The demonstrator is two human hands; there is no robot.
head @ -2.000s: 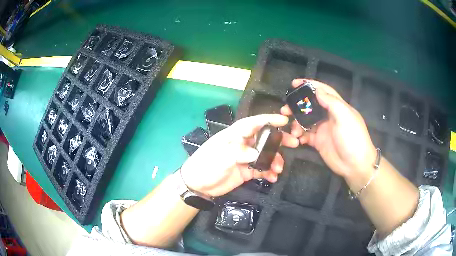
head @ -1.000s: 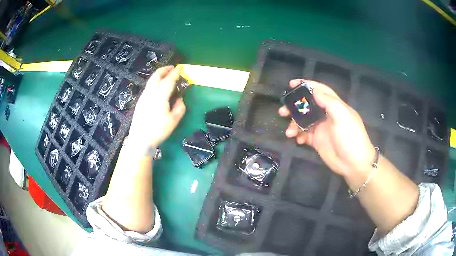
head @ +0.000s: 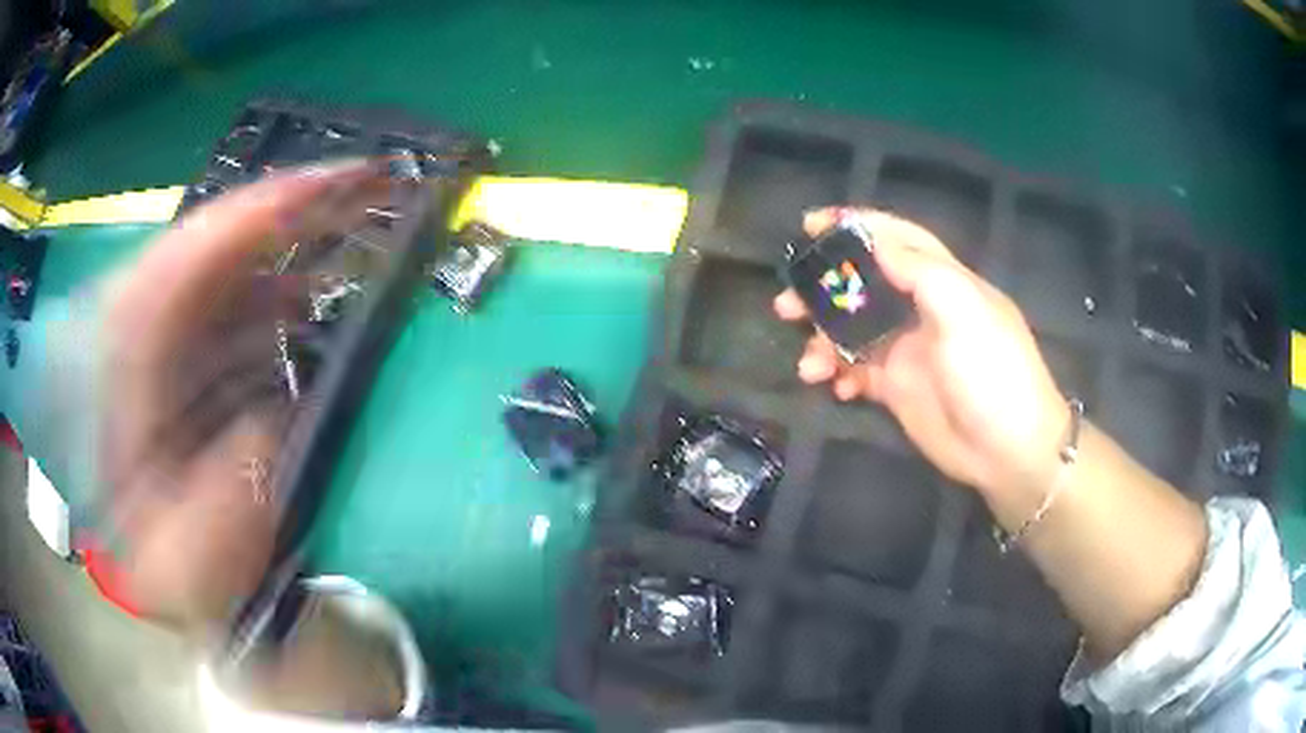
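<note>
A black smartwatch unit point(head: 849, 291) with colourful icons lit on its screen is in my right hand point(head: 938, 351), above the right foam tray. My left hand point(head: 186, 401) is large and strongly blurred at the left, over the left foam tray point(head: 375, 322); whether it holds anything cannot be told. One loose black unit point(head: 554, 423) lies on the green mat between the trays. A shiny unit point(head: 468, 269), apparently film-wrapped, lies by the left tray's edge near the yellow tape.
The large right foam tray point(head: 652, 494) has many empty pockets. Wrapped units point(head: 719, 476) sit in its near-left pockets, and several more dark ones at its far right. Yellow tape point(head: 580, 212) crosses the mat point(head: 458, 444) between the trays.
My left hand has moved left and closer to the camera. One of the loose units between the trays is gone from its spot. My right hand has shifted slightly, still holding its unit.
</note>
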